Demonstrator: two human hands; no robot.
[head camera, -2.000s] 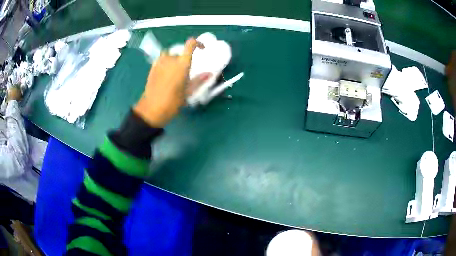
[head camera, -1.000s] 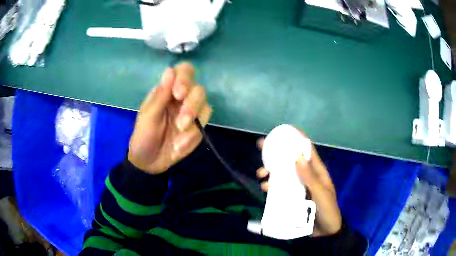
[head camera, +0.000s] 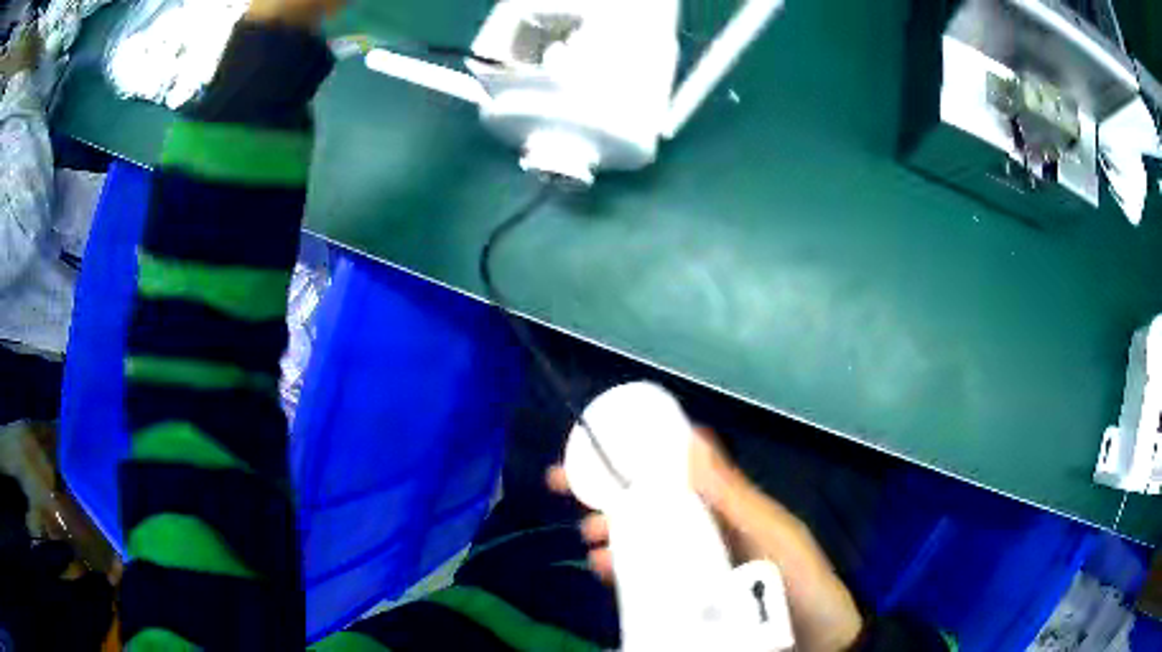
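Observation:
The white camera body (head camera: 580, 77) lies on the green bench at top centre, a flat antenna sticking out on each side. A black tail cable (head camera: 488, 261) runs from near its round end over the bench edge to the disc end of a white mounting bracket (head camera: 669, 560); whether it passes through is unclear. My right hand (head camera: 771, 548) grips the bracket from the right, below the bench edge, keyhole plate showing. My left hand (head camera: 293, 10) is at the top left, mostly cut off by the frame edge. A thin dark lead shows between it and the body.
The screw feeder (head camera: 1019, 115) stands at upper right, with white pieces (head camera: 1124, 159) beside it. Another bracket (head camera: 1140, 414) stands at the right edge. A bag of white parts (head camera: 172, 51) lies at upper left. A blue bin (head camera: 395, 433) is below the bench.
My left hand has gone from the centre, by the black cable, up to the top left edge. The cable now stretches between body and bracket. The view has shifted; my right hand still holds the bracket.

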